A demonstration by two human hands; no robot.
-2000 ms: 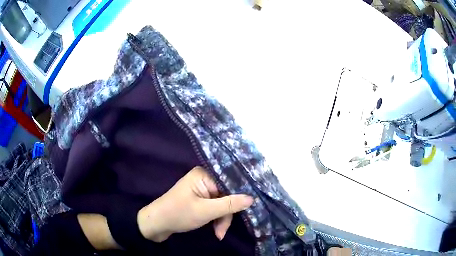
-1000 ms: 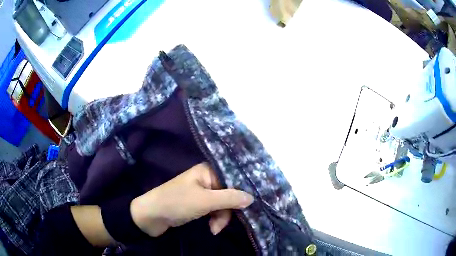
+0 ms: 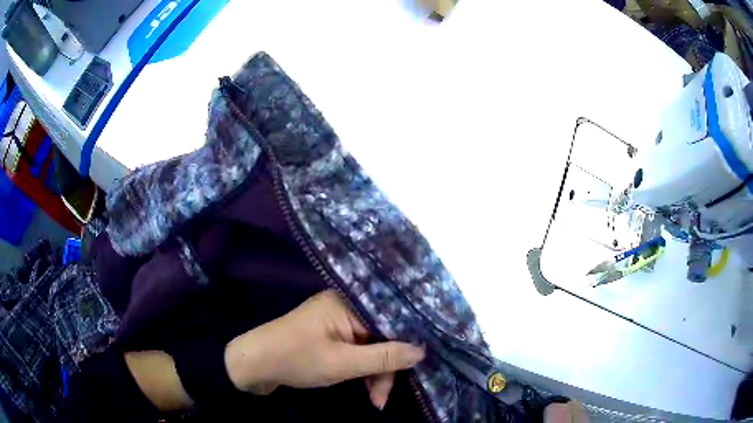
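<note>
The fuzzy plaid garment [image 3: 363,223] lies over the table's front edge with its dark purple lining [image 3: 239,248] showing. A zipper [image 3: 301,227] runs between lining and plaid band. My left hand [image 3: 322,351] pinches the band beside the zipper, thumb on top. Tailor's shears with a gold pivot screw [image 3: 496,382] lie at the band's lower right; their blades point into the dark line along it, tips hidden. My right hand [image 3: 566,412] is mostly cut off by the bottom edge; only fingers show, at the shears' black handle.
The white table [image 3: 462,149] holds a sewing machine head [image 3: 693,149] at right. Thread snips [image 3: 627,260] lie beside its needle area. A second machine [image 3: 124,66] stands upper left, with a red crate [image 3: 49,186] and more plaid pieces [image 3: 49,301] below it.
The whole view has shifted slightly back and forth. My right fingers, out of view one second ago, show again at the bottom edge. My left hand keeps its pinch on the band.
</note>
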